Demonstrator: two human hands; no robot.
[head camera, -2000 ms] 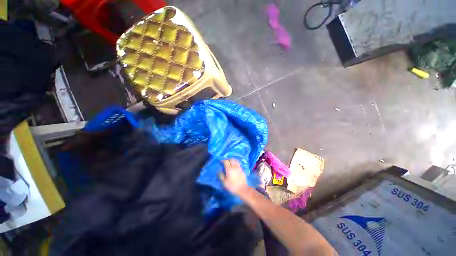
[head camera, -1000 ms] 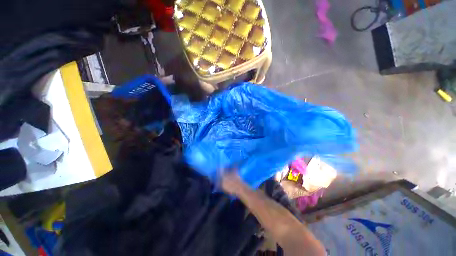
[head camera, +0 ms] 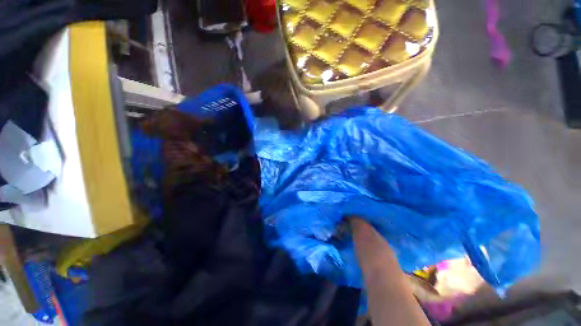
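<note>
A large, crinkled blue plastic bag [head camera: 433, 184] is spread out in the middle and to the right. My right hand [head camera: 360, 228] reaches up from the bottom edge into its folds. The wrist and forearm show, but the fingers are hidden by the plastic, so their grip cannot be told. A heap of dark cloth [head camera: 210, 267] lies just left of the bag, at the lower centre. My left hand is not in view.
A blue crate [head camera: 230, 105] with dark and brownish pieces stands behind the cloth. A padded gold stool [head camera: 357, 38] is beyond the bag. A white table with a yellow edge [head camera: 95, 127] is at left. Pink scraps [head camera: 446, 307] lie at lower right.
The blue bag has been opened out and spread to the right. My right hand has gone from visible at the bag's edge to hidden in its folds. The view has shifted, moving stool and table.
</note>
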